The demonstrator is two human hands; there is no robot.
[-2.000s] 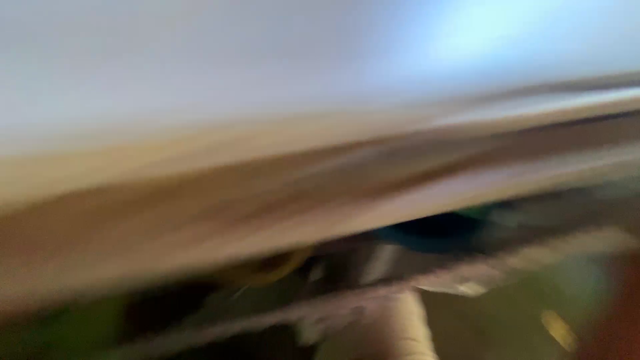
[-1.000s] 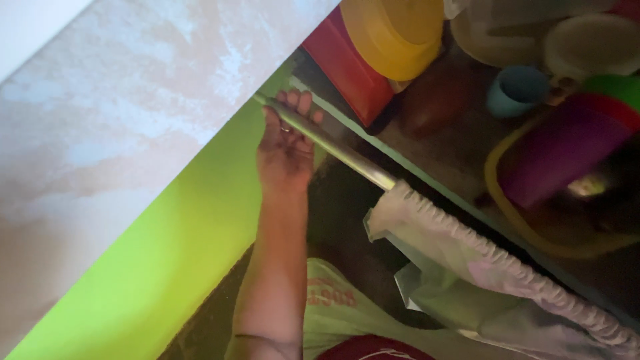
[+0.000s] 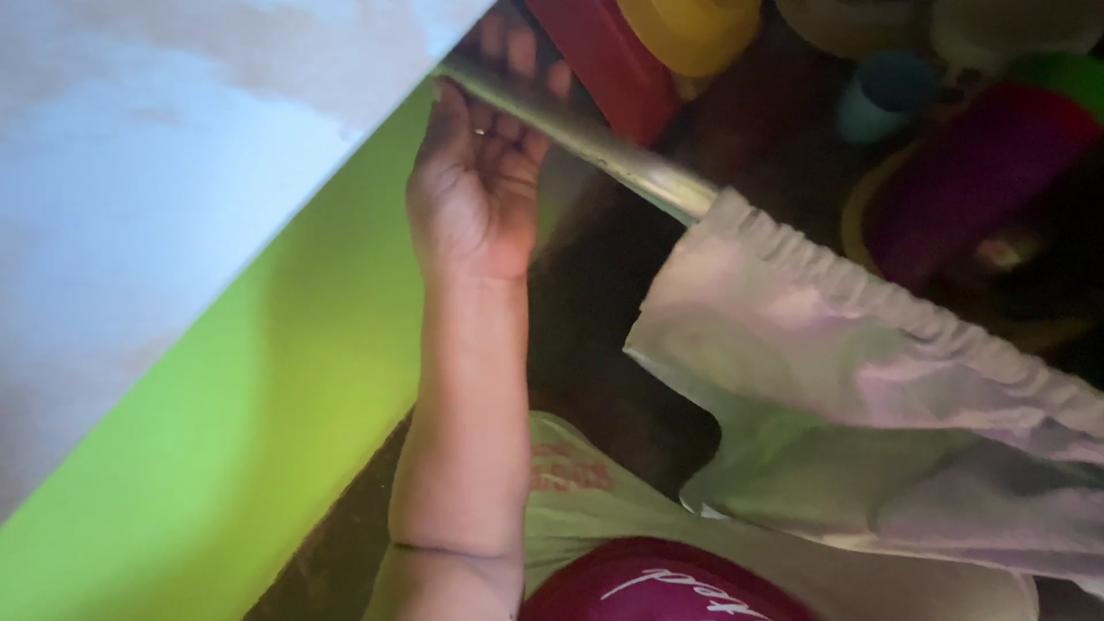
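Observation:
My left hand (image 3: 483,147) is raised with its palm facing the camera. It holds the bare end of a metal curtain rod (image 3: 638,168), which crosses in front of its fingers while the thumb lies near the rod's tip. The rod meets the corner between the green wall and the pale surface. A pale, gathered curtain (image 3: 776,310) is threaded on the rod and hangs down at the right. My right hand is out of view.
The green wall (image 3: 285,336) and a pale mottled surface (image 3: 172,172) fill the left. Beyond the rod are a red container (image 3: 612,69), a yellow container (image 3: 699,30), a blue cup (image 3: 888,95) and a purple container (image 3: 966,181).
The two-second-old frame is heavily blurred. Since one second ago, the view has moved closer to the rod and my left hand, which still holds the rod's end.

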